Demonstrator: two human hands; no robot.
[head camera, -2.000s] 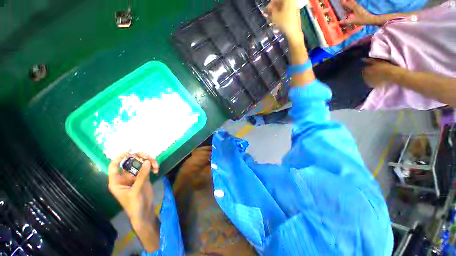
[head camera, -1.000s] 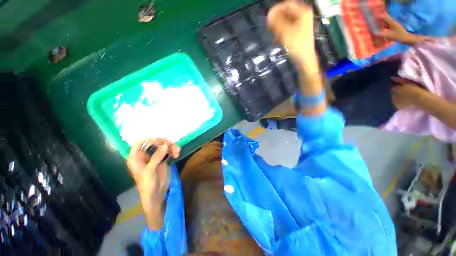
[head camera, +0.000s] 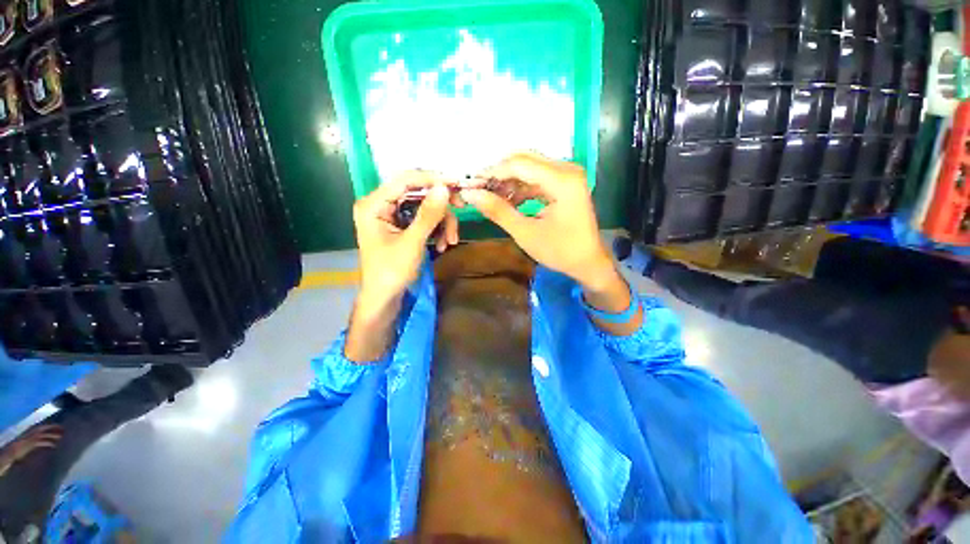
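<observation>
My left hand (head camera: 399, 239) holds a small dark unit (head camera: 406, 209) between its fingertips, just beyond my body at the near edge of the green parts bin (head camera: 588, 128). My right hand (head camera: 548, 218) meets it fingertip to fingertip. The right fingers are pinched near the unit; whether they hold a white piece of their own is too small to tell. A heap of bright white plastic pieces (head camera: 468, 122) lies in the bin behind both hands.
A thick stack of black blister trays (head camera: 160, 244) stands at the left, with coppery units in its far pockets. More black blister trays (head camera: 776, 128) are at the right, above a brown cardboard box (head camera: 782, 253). A red-orange tray (head camera: 950, 197) is at the right edge. Neighbouring people's limbs show on both sides.
My right hand has come back from the right-hand trays to meet my left hand at the bin's near edge. The view has turned, and the bin is now centred at the top.
</observation>
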